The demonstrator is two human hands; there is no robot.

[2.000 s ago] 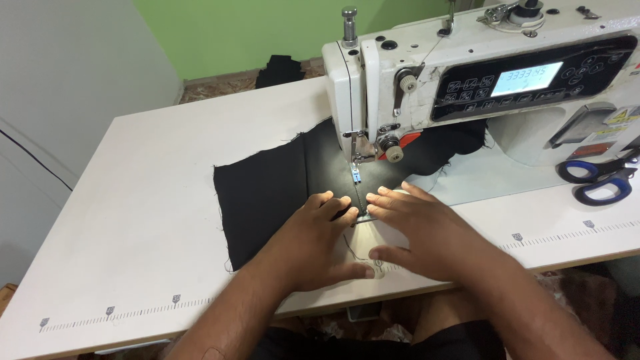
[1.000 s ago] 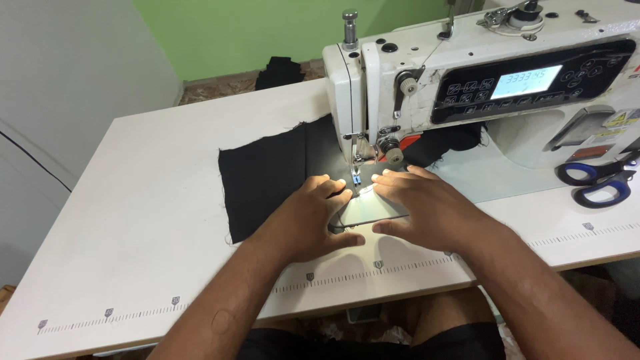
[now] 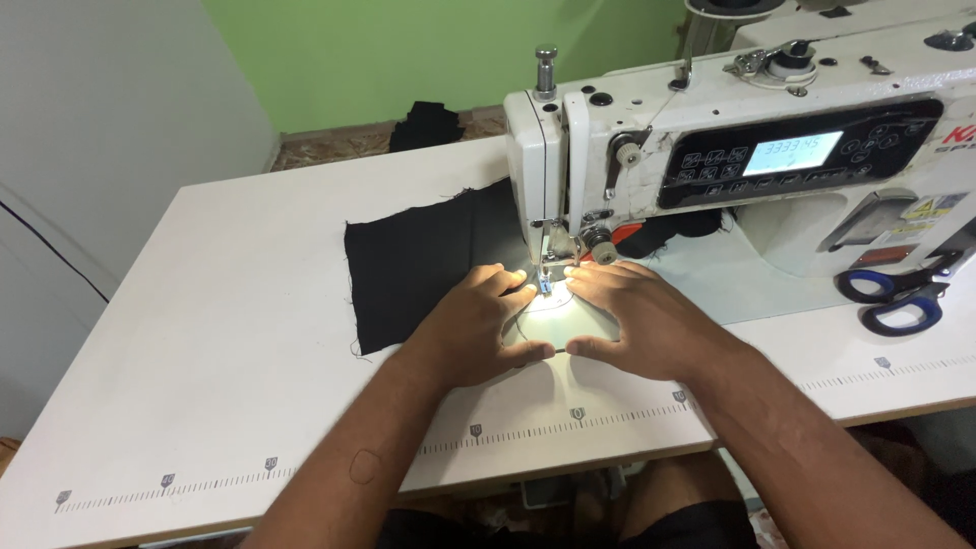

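Observation:
Black fabric (image 3: 419, 267) with frayed edges lies flat on the white sewing table, left of and behind the presser foot (image 3: 545, 282) of an industrial sewing machine (image 3: 602, 152). My left hand (image 3: 473, 328) rests with spread fingers at the fabric's near right part, fingertips just left of the foot. On the foot's other side, my right hand (image 3: 640, 316) presses down with its fingertips, where the fabric beneath is mostly hidden. Both thumbs point toward each other near the lit needle plate (image 3: 560, 313). Neither hand has its fingers closed around anything.
Scissors with blue-and-black handles (image 3: 903, 305) lie at the right of the machine bed. More black fabric (image 3: 671, 232) is under the machine arm, near a red object (image 3: 621, 240). Beyond the table's back edge sits a dark cloth pile (image 3: 427, 126). A printed ruler (image 3: 526, 427) runs along the front.
Compared with two seconds ago, both hands have moved away from me, to either side of the presser foot. The fabric's near edge has moved back too, and more of the needle plate shows.

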